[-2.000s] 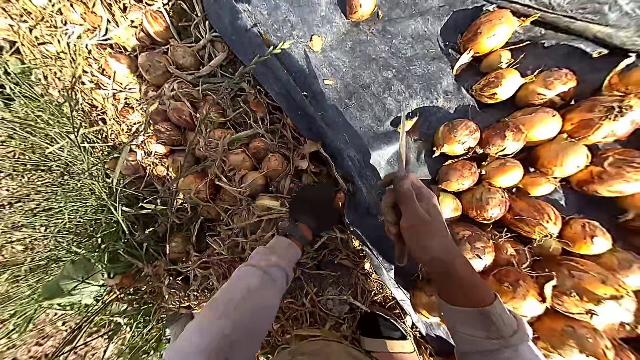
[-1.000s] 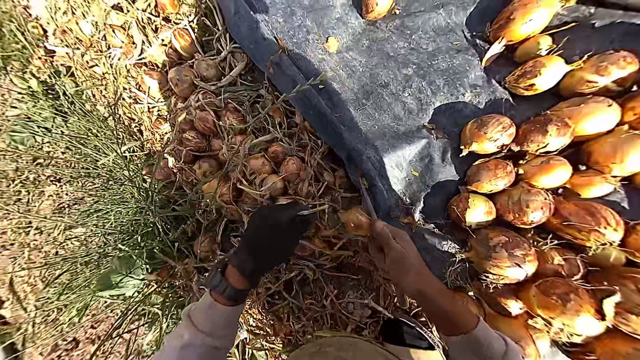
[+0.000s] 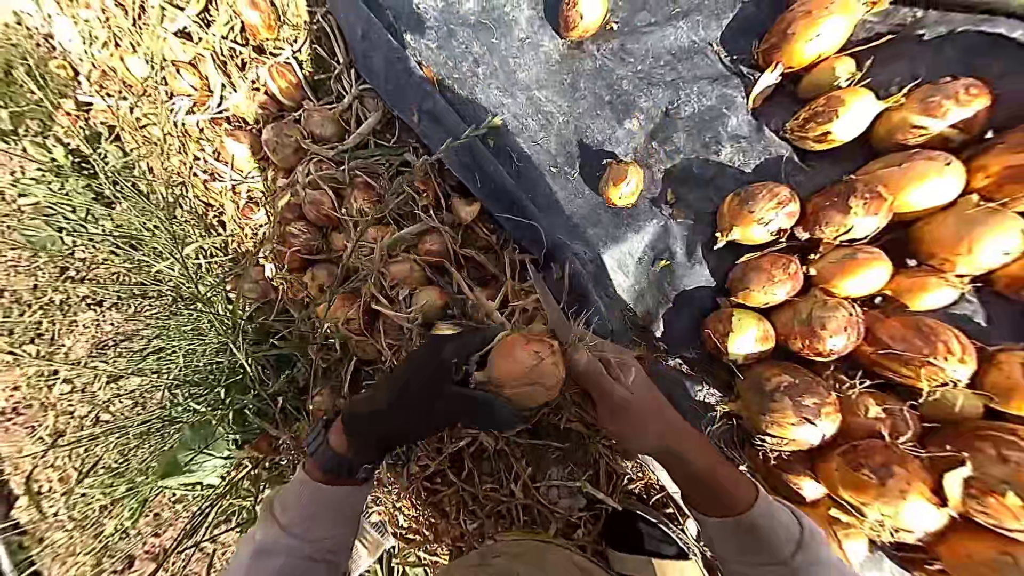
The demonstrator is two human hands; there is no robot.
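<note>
My left hand (image 3: 424, 392), in a dark glove with a watch at the wrist, grips a large brown onion (image 3: 526, 370). My bare right hand (image 3: 616, 384) is closed around a knife (image 3: 549, 302), whose blade points up and away, close beside the onion's right side. The knife's handle is mostly hidden in my fingers. Under and beyond my left hand lies a heap of onions with dry tops (image 3: 408, 272). A small onion (image 3: 622, 183) rests alone on the dark sheet, beyond my right hand.
A dark fabric sheet (image 3: 576, 88) spreads ahead and right, its folded edge running diagonally. Many loose onions (image 3: 816, 324) cover its right side, and one (image 3: 582, 18) lies at the top. Green weeds (image 3: 168, 320) grow at left. A shoe (image 3: 644, 534) shows near the bottom.
A small onion now lies on the sheet where the frame one second ago shows none. My left hand now holds a larger onion than the one between my hands then.
</note>
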